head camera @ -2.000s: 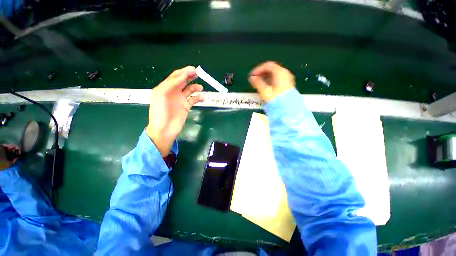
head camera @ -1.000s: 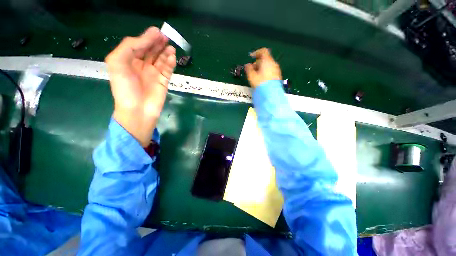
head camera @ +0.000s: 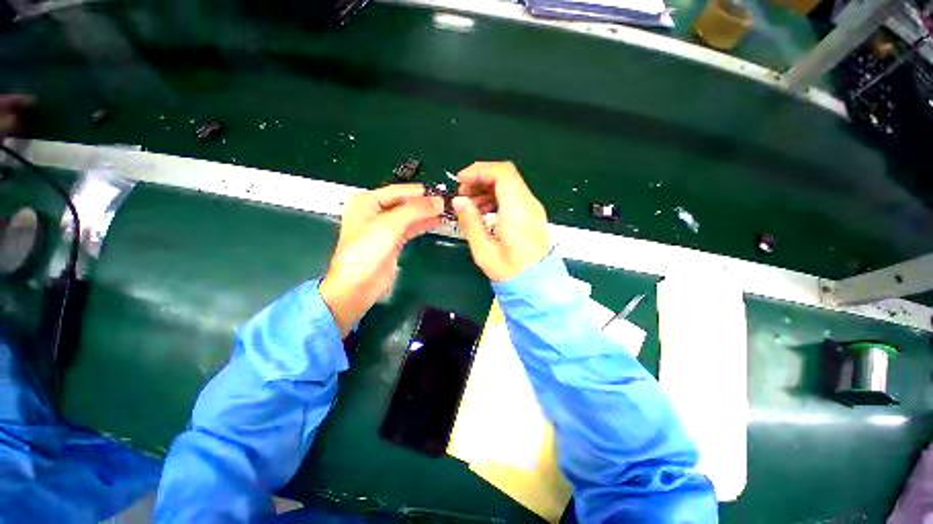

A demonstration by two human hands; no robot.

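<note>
My left hand (head camera: 373,244) and my right hand (head camera: 503,220) meet above the white rail. A small black electronic unit (head camera: 442,197) is between their fingertips, largely covered by the fingers. The left fingertips hold it from the left. The right thumb and fingers are at its right side; a tiny pale sliver shows at the right fingertips, too small to name. Another black unit (head camera: 408,169) lies on the green conveyor belt (head camera: 573,113) just beyond the hands. The long white strip seen earlier cannot be made out.
A black smartphone (head camera: 432,381), yellowish paper sheets (head camera: 506,394) under my right forearm, thin tweezers (head camera: 626,309) and a long white sheet (head camera: 703,384) lie on the bench. A wire spool (head camera: 868,370) stands right. The white rail (head camera: 256,186) crosses ahead. Blue and pink sleeves show at the edges.
Both hands have come together over the rail, with a black unit between them. The white strip no longer shows at the left fingers. The camera view has shifted.
</note>
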